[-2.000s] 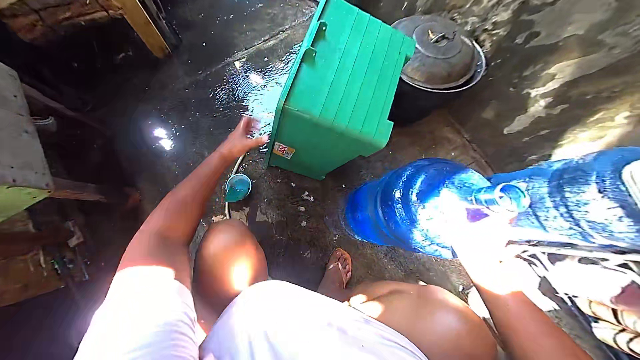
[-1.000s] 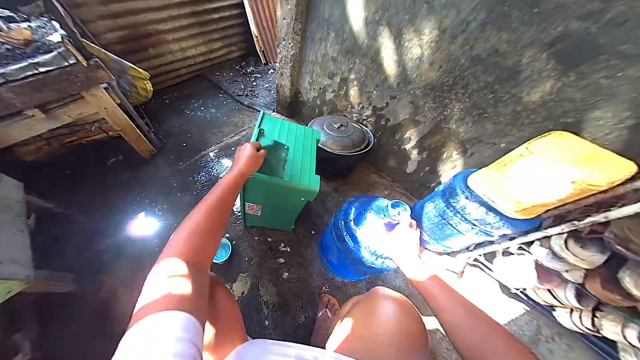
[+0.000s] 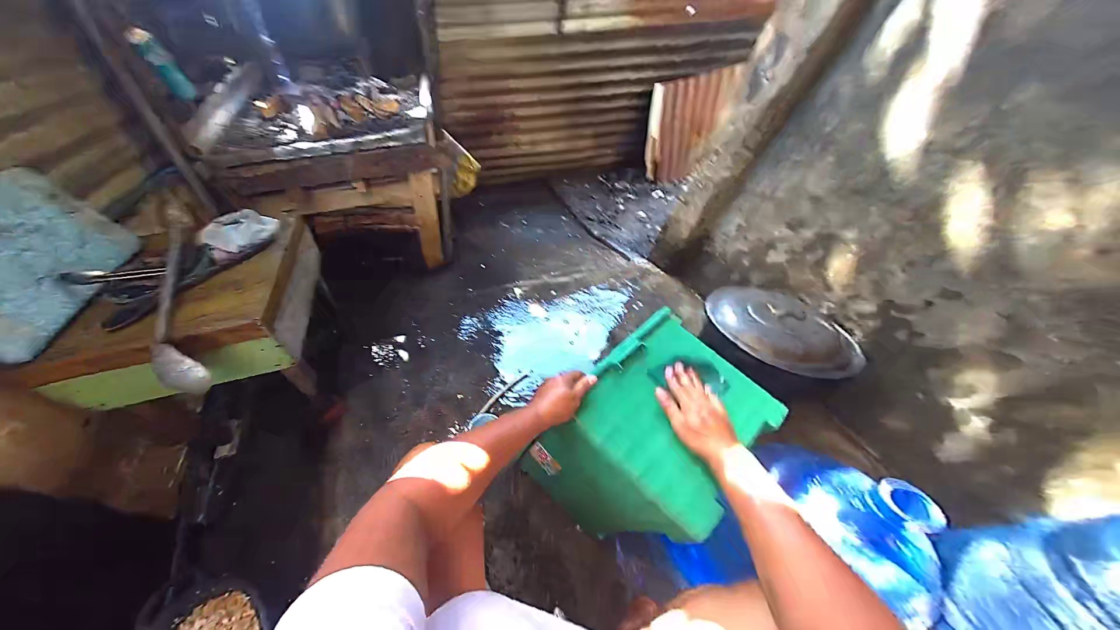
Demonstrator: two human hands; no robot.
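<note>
A green plastic crate (image 3: 639, 437) stands tilted on the wet floor in front of me. My left hand (image 3: 563, 398) grips its rim at the left, fingers curled over the edge. My right hand (image 3: 697, 411) lies on the crate's upper side with fingers spread, beside a dark round patch; it holds nothing. A blue plastic water jug (image 3: 840, 516) with an open neck is right of the crate, partly behind my right forearm. Water (image 3: 556, 337) is spread over the floor beyond the crate. A small blue cup (image 3: 481, 421) is partly hidden by my left arm.
A lidded metal pot (image 3: 783, 331) sits by the concrete wall, with another blue jug (image 3: 1032, 569) at lower right. At left is a wooden table (image 3: 219, 302) with a ladle (image 3: 179, 367). Behind it, a wooden stand (image 3: 350, 162) bears ash and debris. A container of wood-coloured bits (image 3: 219, 612) is at lower left.
My right hand has left the blue jug's neck and now lies on the green crate. My left hand remains at the crate's rim. The view has swung toward the stand and table at left.
</note>
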